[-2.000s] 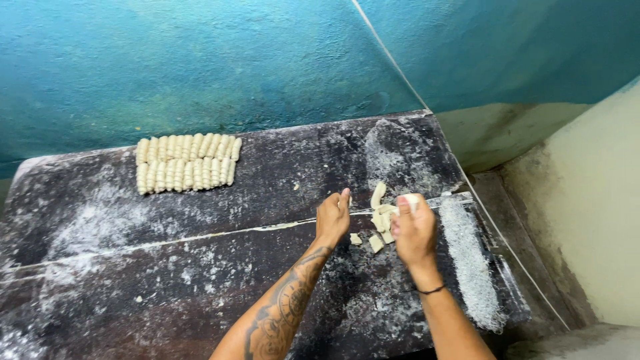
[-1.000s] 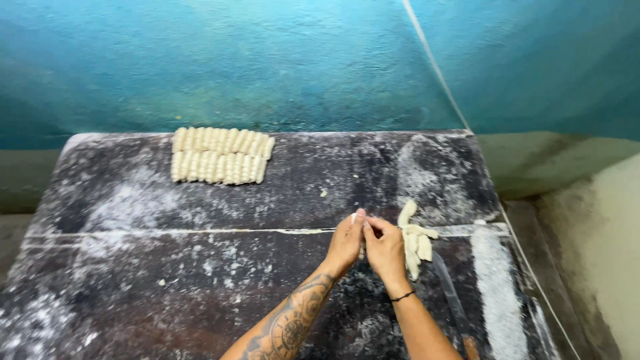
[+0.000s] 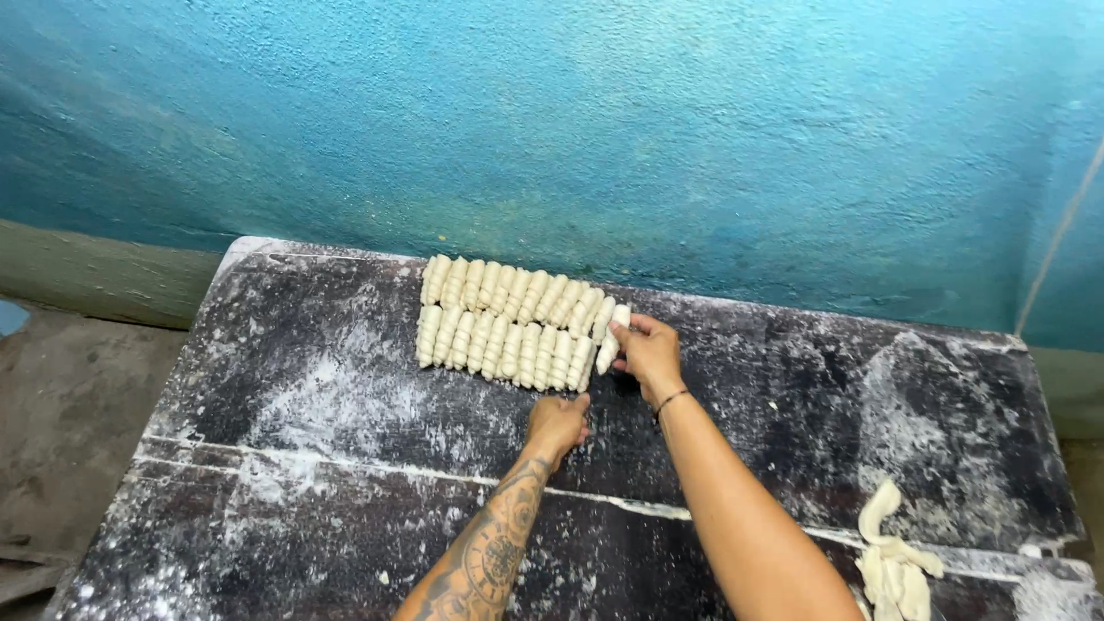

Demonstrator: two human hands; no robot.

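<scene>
Two rows of ridged, rolled dough pieces (image 3: 504, 349) lie side by side near the back edge of a dark, floured table (image 3: 345, 535). My right hand (image 3: 649, 349) grips one more rolled dough piece (image 3: 614, 341) between thumb and fingers, at the right end of the rows. Just below the front row's right end is my left hand (image 3: 558, 424), its fingers curled and partly hidden; whether it holds anything cannot be told. A loose heap of dough strips (image 3: 897, 573) lies at the lower right.
Behind the table rises a blue painted wall (image 3: 604, 129). A floury seam crosses the tabletop. White flour (image 3: 1056, 595) is thick at the lower right corner, and a concrete floor (image 3: 78, 414) shows past the left edge.
Both hands have moved from beside the loose dough strips to the right end of the rows. The rolled piece in my right hand now shows plainly. The view has shifted left.
</scene>
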